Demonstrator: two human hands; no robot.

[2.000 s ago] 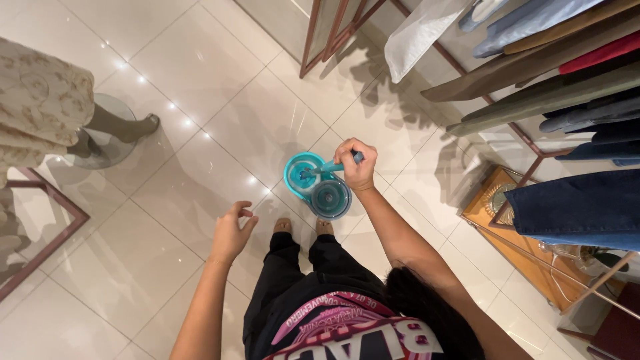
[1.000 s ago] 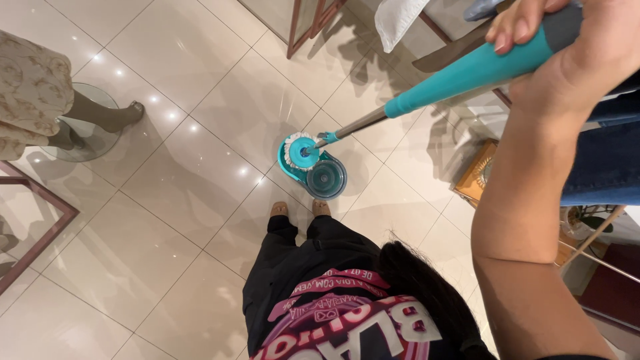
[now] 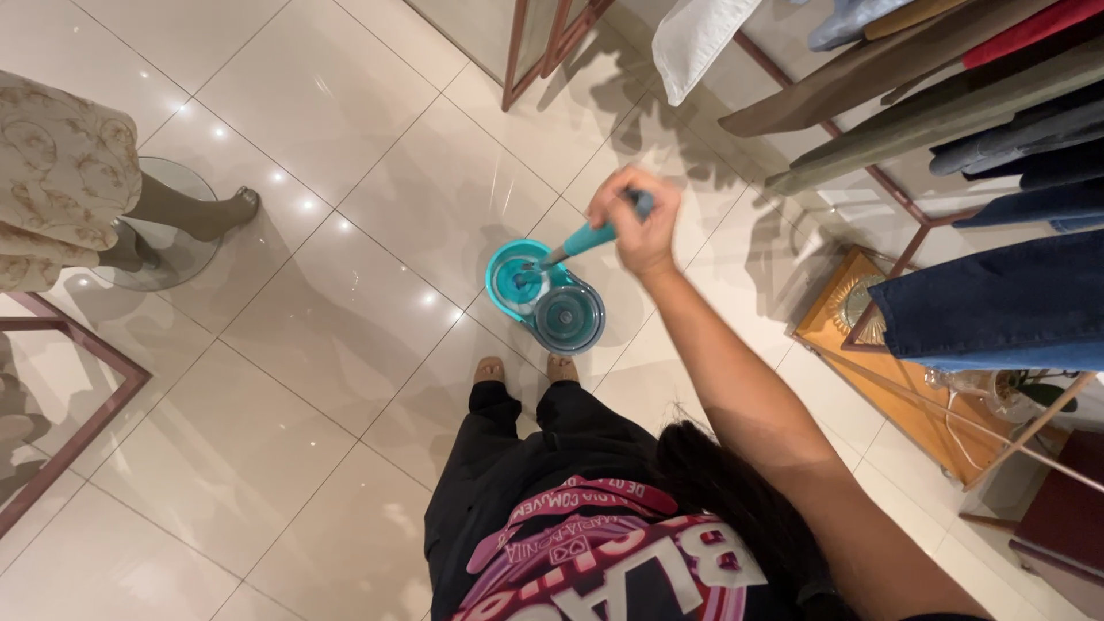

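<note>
My right hand (image 3: pixel 636 220), slightly blurred, grips the grey top end of a mop's turquoise handle (image 3: pixel 590 239). The handle runs down and to the left into the round turquoise side of a two-part spin mop bucket (image 3: pixel 493 297), where the mop head sits low. Joined to that side is a round grey, see-through spinner basket (image 3: pixel 569 317). The bucket stands on the floor just ahead of my feet. My left hand is outside the picture.
Glossy tiles (image 3: pixel 362 259) cover the floor. At the left, a mannequin in a patterned skirt (image 3: pixel 65 172) stands on a round glass base (image 3: pixel 185 267). Hanging clothes (image 3: pixel 992 302) and a low wooden platform (image 3: pixel 914 397) line the right. A metal-framed panel (image 3: pixel 517 52) stands ahead.
My right hand, raised close to the camera a second ago, is now lower, and the mop head has gone down into the bucket. My left hand, visible two seconds ago, is out of view.
</note>
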